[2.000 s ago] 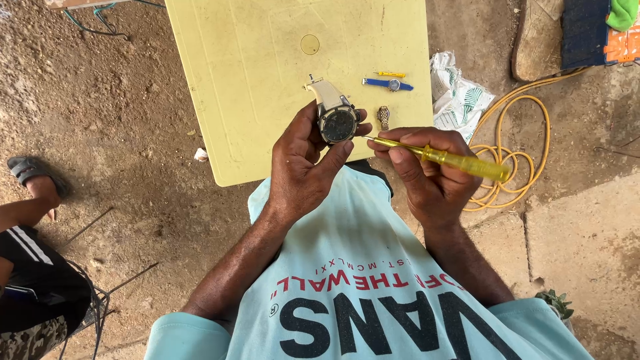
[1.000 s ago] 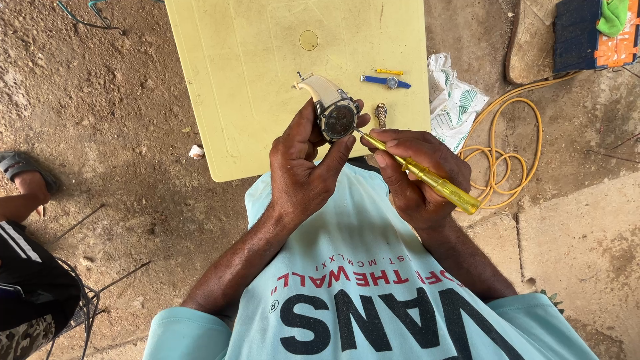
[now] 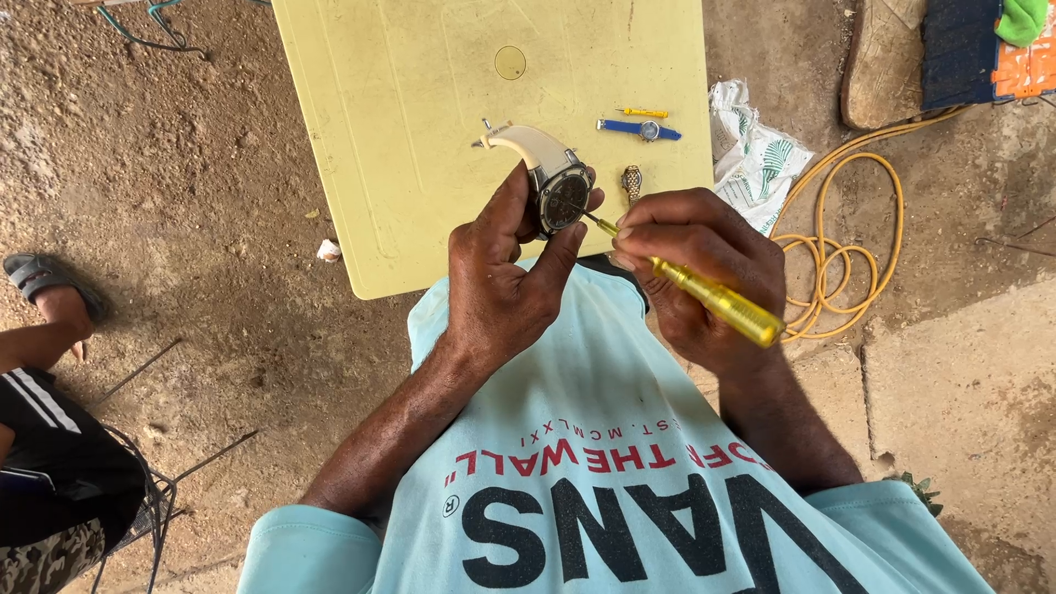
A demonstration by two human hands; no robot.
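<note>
My left hand [image 3: 513, 276] grips a large wristwatch [image 3: 564, 200] by its case, dial facing up, with its pale strap curving up and to the left over the table. In my right hand [image 3: 701, 264] is a screwdriver [image 3: 719, 302] with a translucent yellow handle; its thin shaft points at the lower right of the watch face. Whether the tip touches the watch, I cannot tell. Beyond my hands lie a gold-coloured metal wristwatch [image 3: 631, 183], a blue-strapped wristwatch [image 3: 649, 130] and a small yellow tool [image 3: 644, 113].
The yellow plastic table [image 3: 396, 165] spans the top middle. Right of it are a white printed plastic sack [image 3: 752, 153], a coiled orange hose [image 3: 899, 214] and a dark blue and orange container [image 3: 957, 58]. A seated person's sandalled foot [image 3: 62, 301] is at the left.
The screwdriver in my right hand has swung, its handle now slanting down more steeply than two seconds ago, and its tip has shifted to the watch's face. My left hand keeps hold of the watch.
</note>
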